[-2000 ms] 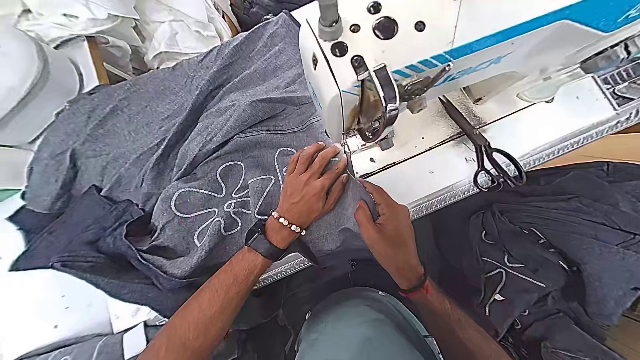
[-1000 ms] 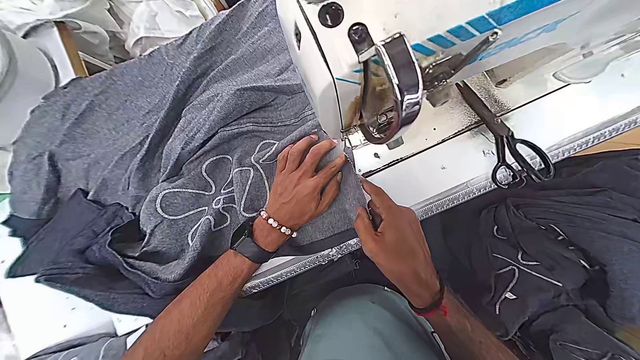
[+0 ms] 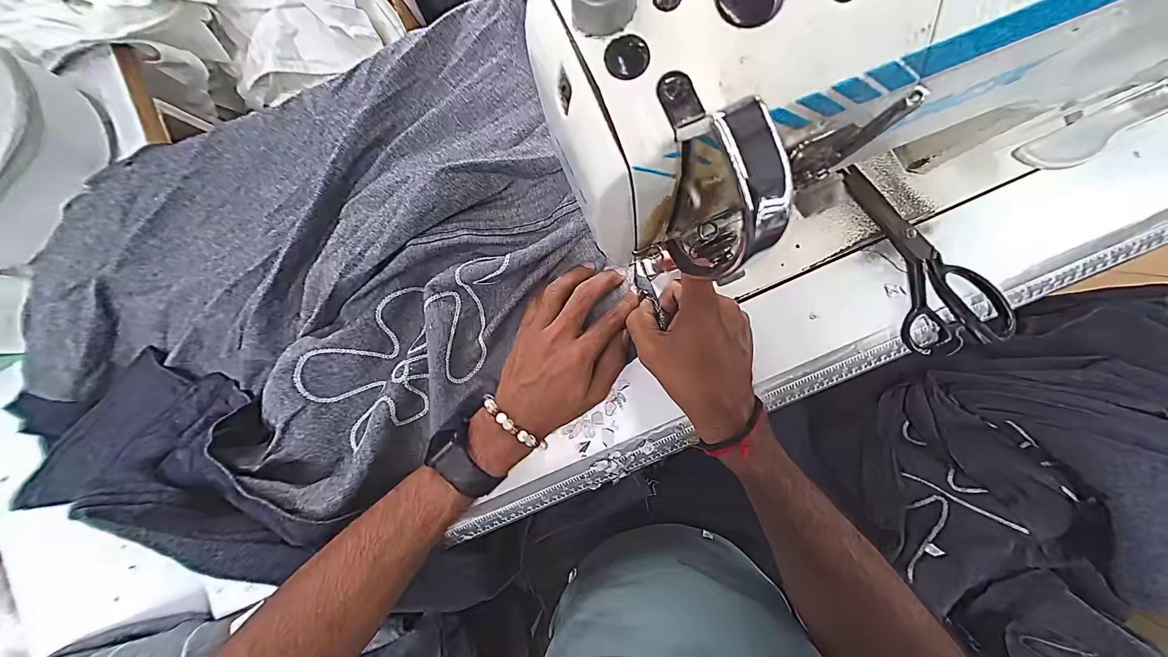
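A grey knit garment with a looped white outline motif lies spread left of the white sewing machine head. My left hand is palm down at the garment's right edge, its fingertips gripping the cloth beside the presser foot. Close against it, my right hand pinches a small pointed dark metal tool, possibly thread snips, its tip at the needle area. The right fingertips are partly under the machine's metal guard. Where cloth and foot meet is partly hidden by my fingers.
Black-handled scissors lie on the machine bed to the right. A measuring tape strip runs along the table's front edge. Dark garments with white lines are heaped at the lower right. White cloth is piled at the back left.
My right hand has moved up from the front edge of the cloth to the needle area. The garment has shifted, baring white tabletop below my left hand.
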